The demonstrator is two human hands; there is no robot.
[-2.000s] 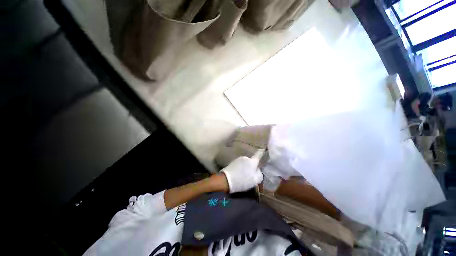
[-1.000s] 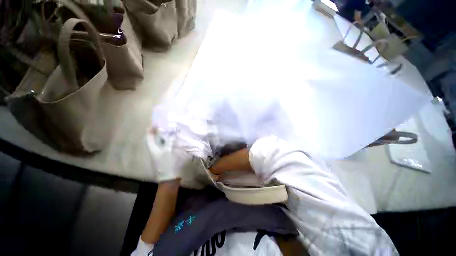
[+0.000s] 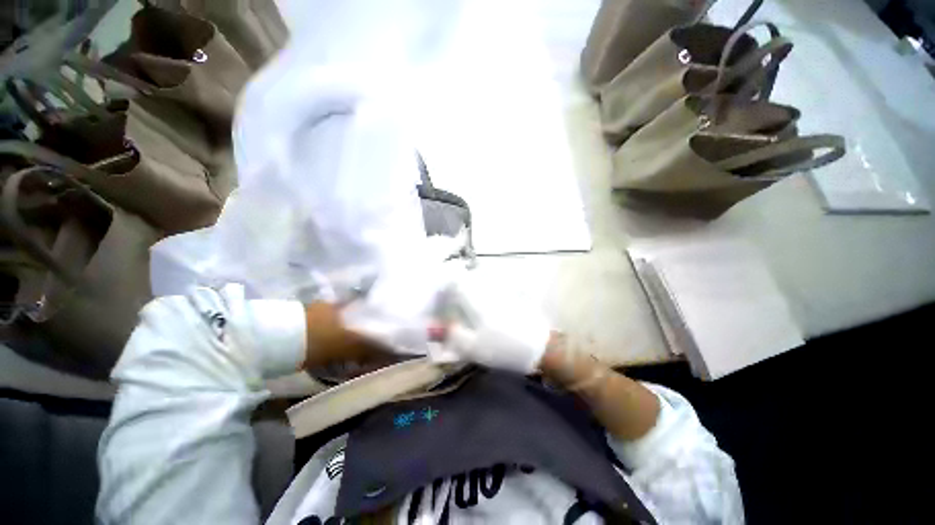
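Observation:
A taupe tote bag is against my apron at the table's front edge; its pale rim (image 3: 369, 395) shows below my hands. A large billowing sheet of white paper (image 3: 297, 174) lies over the bag and spreads away to the left. A taupe-grey piece with a strap (image 3: 445, 212) shows beyond the bunched paper. My left hand (image 3: 384, 316) is at the bag mouth, its fingers mostly hidden by the paper. My right hand (image 3: 492, 336), in a blurred white glove, has its fingertips closed on bunched paper over the opening.
A flat white sheet stack (image 3: 523, 154) lies at the table's centre. Taupe tote bags stand in rows at the left (image 3: 169, 169) and right (image 3: 687, 154). A smaller paper stack (image 3: 728, 297) lies at the near right. A shiny-edged white pack (image 3: 871, 169) lies farther right.
The white paper has shifted from the right over to the left. My right arm has come out of the bag mouth to its right side. My left arm now reaches across from the left.

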